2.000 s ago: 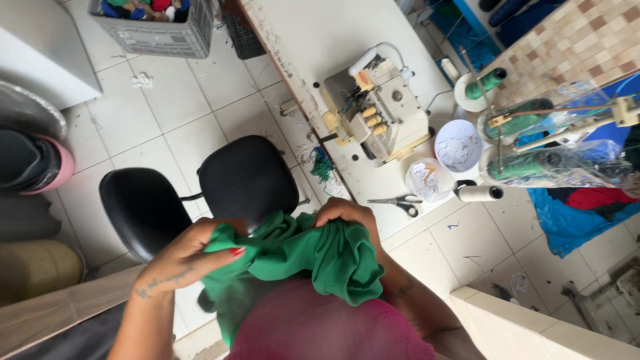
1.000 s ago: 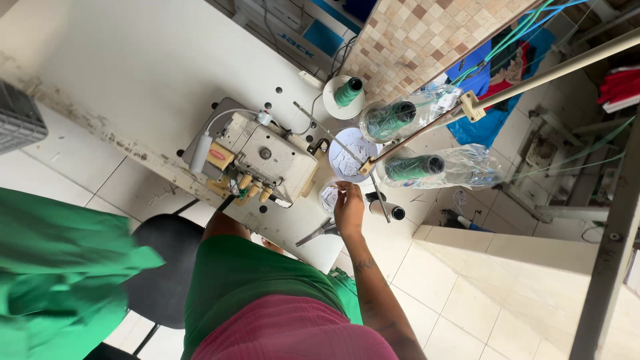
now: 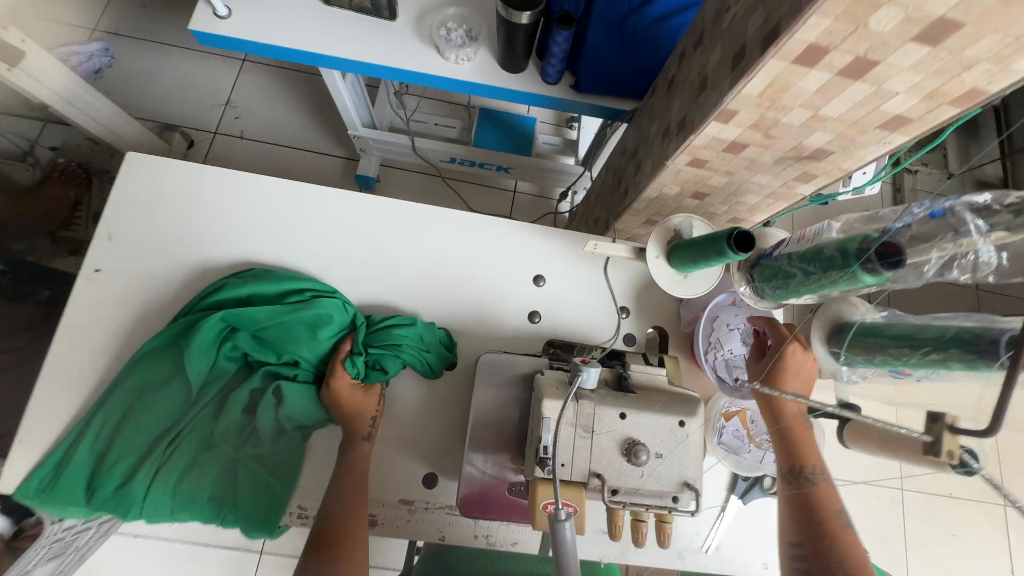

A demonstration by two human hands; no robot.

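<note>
My left hand [image 3: 352, 392] grips a bunched green cloth [image 3: 240, 392] that spreads over the left part of the white sewing table [image 3: 448, 264]. My right hand [image 3: 780, 364] is at the rim of a white tub of paper slips [image 3: 724, 344], its fingertips over the slips; whether it pinches one cannot be told. Below that tub stands a second tub of slips [image 3: 740, 436]. An overlock sewing machine [image 3: 632, 440] sits between my two arms. Scissors [image 3: 736, 504] lie beside my right forearm.
Green thread cones [image 3: 704, 250] stand at the right, some in plastic covers, with a metal thread stand rod [image 3: 848, 412] crossing above my right wrist. Behind is another table [image 3: 304, 48] with a black tumbler [image 3: 516, 36] and blue cloth [image 3: 632, 48]. A tiled panel [image 3: 800, 104] rises at the back right.
The green cloth, held in both hands two seconds ago, now lies on the table under my left hand. My right hand has moved from the smaller, lower tub to the larger one.
</note>
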